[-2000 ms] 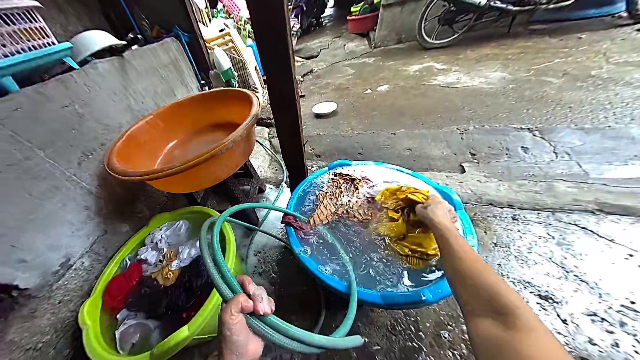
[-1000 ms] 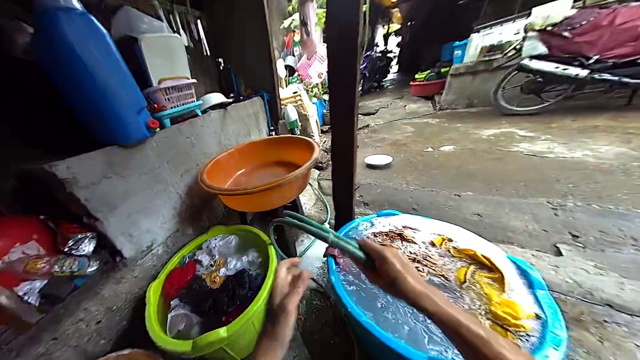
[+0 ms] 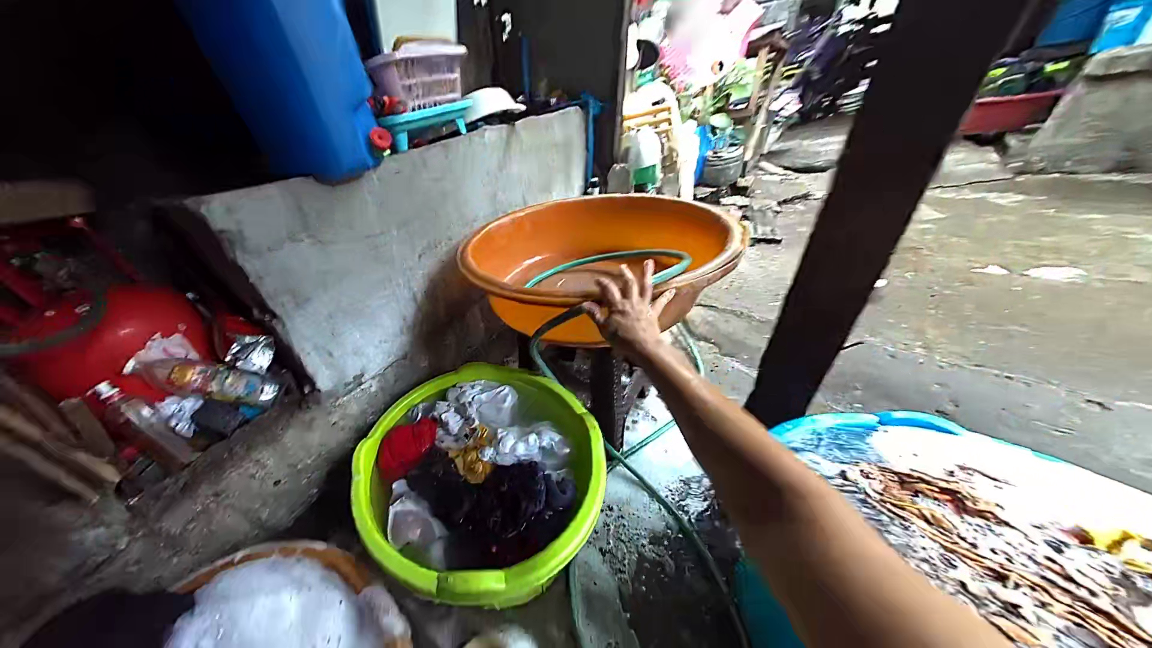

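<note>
My right hand (image 3: 630,310) reaches to the near rim of an orange plastic basin (image 3: 603,216), its fingers spread. A green hose (image 3: 666,504) rises from the ground, passes over the rim beside the hand and curls inside the basin; whether the palm touches the hose is hard to tell. My left hand is out of view. Nearer, a lime-green tub (image 3: 589,504) holds wet clothes, among them a red cloth (image 3: 407,447), white cloths and dark cloths (image 3: 504,504). A blue tub (image 3: 828,421) at the lower right contains sudsy water, brownish patterned cloth (image 3: 972,531) and a bit of yellow cloth (image 3: 1116,542).
A dark post (image 3: 882,198) stands between the orange basin and the wet concrete yard. On the left are a low concrete wall (image 3: 378,234), a blue container (image 3: 288,81) and a red gas cylinder (image 3: 126,337) with bottles beside it. Another basin (image 3: 207,576) with white material sits bottom left.
The hose coil, in my left hand two seconds ago and in my right hand a second ago, now lies partly in the orange basin. My left hand has left the view. The view has turned left.
</note>
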